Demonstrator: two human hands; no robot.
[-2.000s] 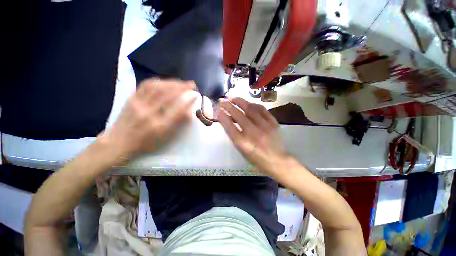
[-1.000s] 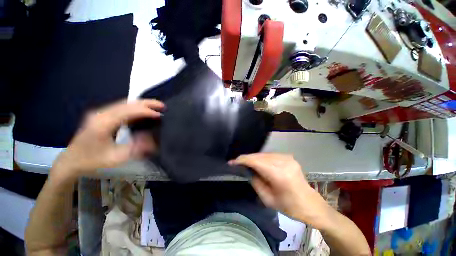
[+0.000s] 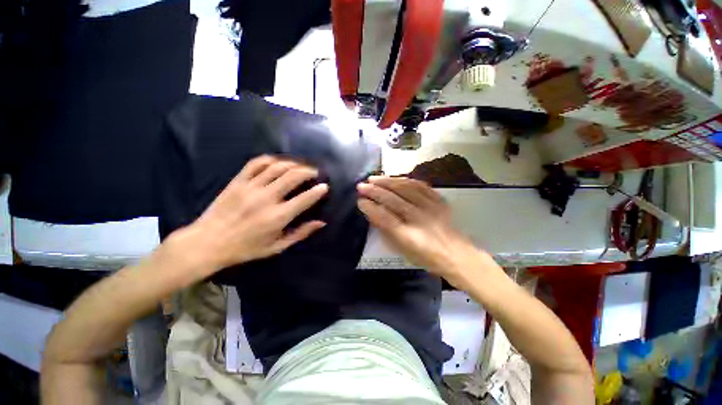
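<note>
A black garment panel lies on the table, its right edge by the presser foot and its near part hanging over the table's front edge. My left hand rests on top of the panel with fingers spread and pressing it flat. My right hand is at the panel's right edge, just in front of the needle area, with its fingertips on the cloth edge. The lamp glares on the cloth near the needle, so the needle tip cannot be made out.
A stack of cut panels lies at the left. A black bundle of small pieces is behind the panel. The white machine head spans the right. A dark lump and reddish-brown scissors lie on the right.
The black panel, lifted and blurred a second ago, now lies flat and further left. My left hand has moved right onto it. My right hand has moved back towards the needle.
</note>
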